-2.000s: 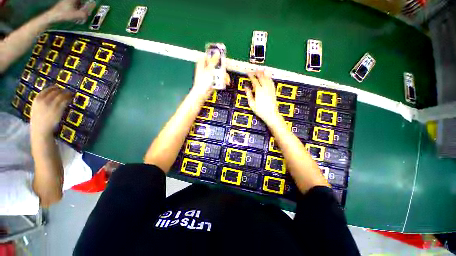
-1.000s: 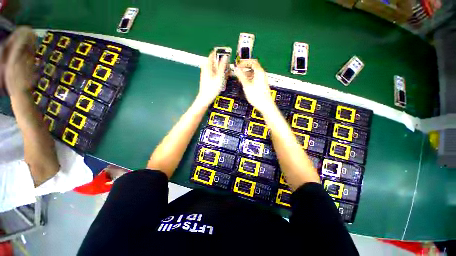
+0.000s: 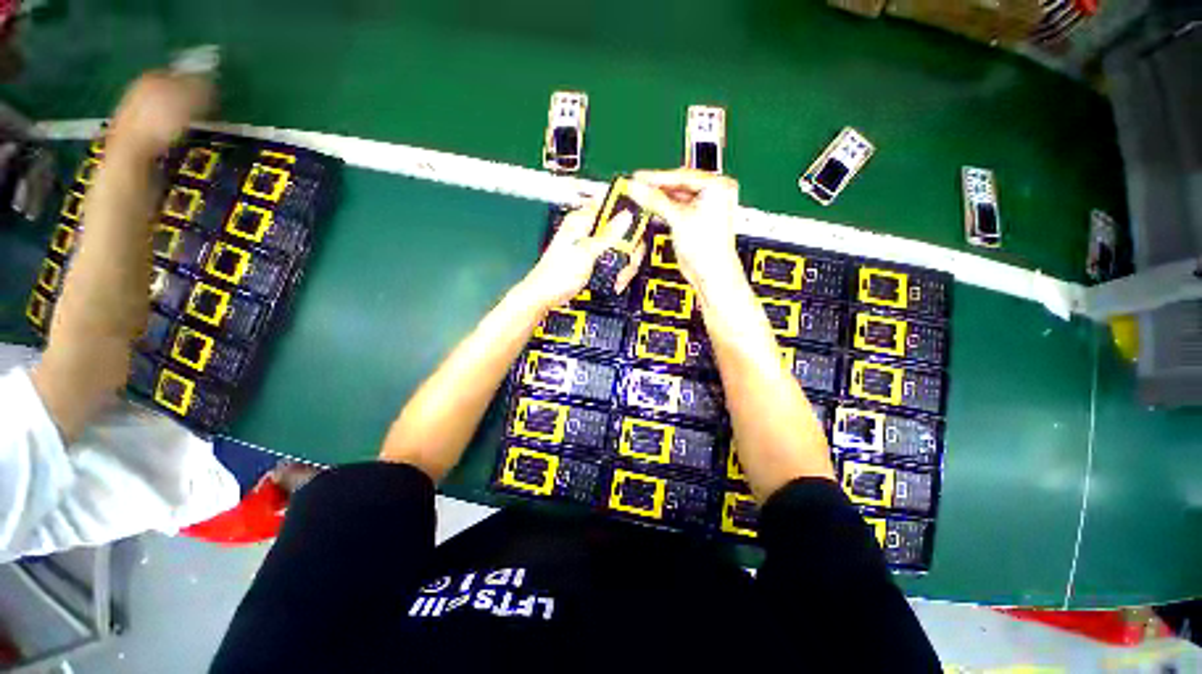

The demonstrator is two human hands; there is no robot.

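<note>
My left hand (image 3: 570, 259) holds a black phone housing (image 3: 614, 234) with a yellow screen frame, tilted above the back left of the parts tray. My right hand (image 3: 701, 217) is at the housing's upper end with its fingers bent together; whether it grips the housing or a small part is hidden. The black parts tray (image 3: 941, 382) lies on the green bench below both hands, with rows of black-and-yellow housings (image 3: 637, 494). Pale phone boards with dark screens (image 3: 566, 132) lie singly on the green surface behind the pale rail.
At the left, another person's forearm (image 3: 99, 283) reaches over a second tray (image 3: 244, 316), the hand blurred near a pale piece (image 3: 198, 59). The pale rail (image 3: 435, 167) crosses behind the trays. A grey box (image 3: 1167, 329) stands at the right, and a cardboard box (image 3: 943, 16) at the back.
The pale board between my hands no longer shows; a black-and-yellow housing is in my left hand. The boards behind the rail have shifted left. The other person's hand has moved up and right.
</note>
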